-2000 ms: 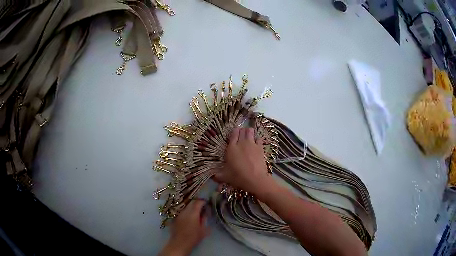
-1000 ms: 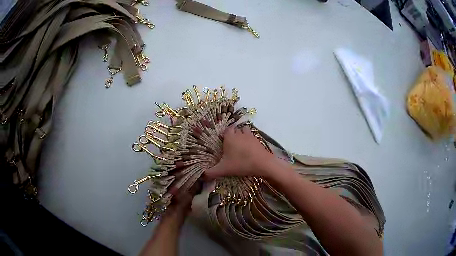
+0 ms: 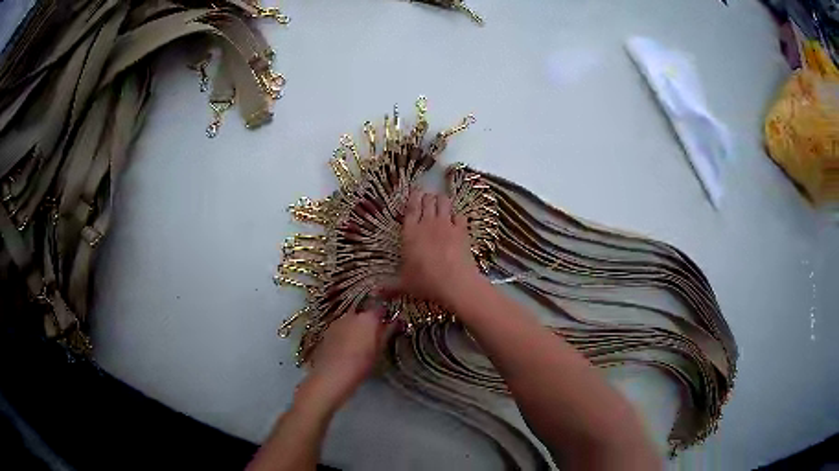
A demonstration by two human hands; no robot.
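Observation:
A fanned bundle of tan webbing straps (image 3: 359, 244) lies on the white table, its gold snap hooks (image 3: 304, 262) pointing up and left. My right hand (image 3: 437, 244) presses on and grips the gathered middle of the bundle, fingers pointing up. My left hand (image 3: 354, 336) is at the lower edge of the fan, its fingertips among the straps near my right hand. The long strap ends (image 3: 635, 276) curve away to the right under and past my right forearm. A thin whitish cord (image 3: 515, 277) shows beside my right wrist.
A loose heap of tan straps (image 3: 83, 120) lies at the left. A single strap piece (image 3: 455, 7) is cut off by the top edge. A folded white cloth or bag (image 3: 681, 110) lies at the upper right, and a bagged yellow lump (image 3: 805, 133) at the right edge.
My left hand has come from the table below the fan onto its lower edge. The bundle was tilted up a second ago and now lies flatter. The view has shifted.

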